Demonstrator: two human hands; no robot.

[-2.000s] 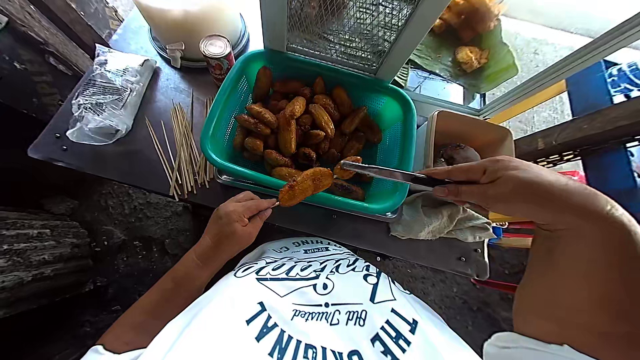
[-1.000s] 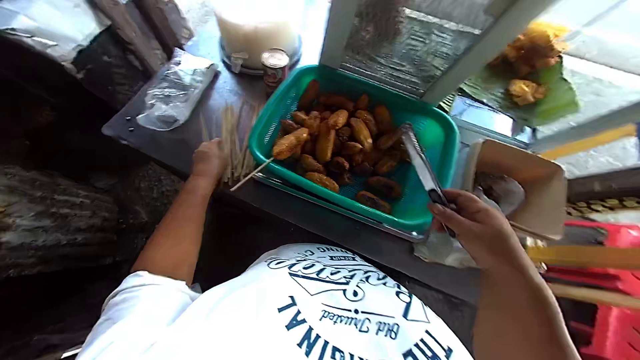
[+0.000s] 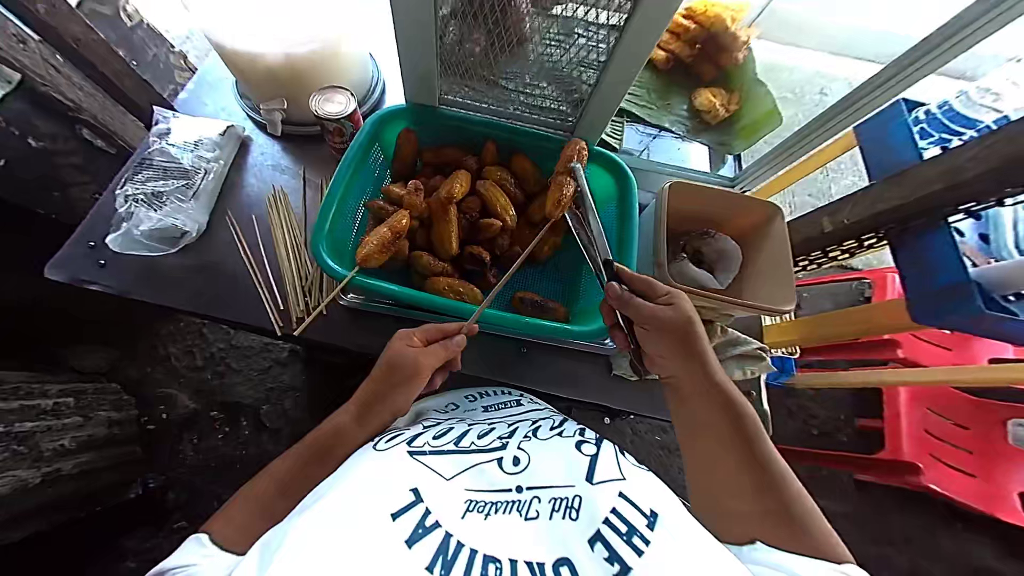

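A green plastic basket holds many fried, browned bananas. My left hand grips the lower end of a bamboo skewer, which rises over the basket to a fried banana. My right hand is closed around metal tongs with black grips; their tips are at that banana and another touching it. Whether the skewer has pierced the banana is hard to tell. A skewered banana rests over the basket's left rim. Loose bamboo skewers lie left of the basket.
A plastic bag lies at the table's left. Behind are a drink dispenser and a can. A tan container and a cloth are at the right, beside a screened frame and red plastic chairs.
My left hand has moved from the loose skewers to the basket's front, now with a skewer. The tongs have gone from having no banana at their tips to meeting bananas at the basket's back right.
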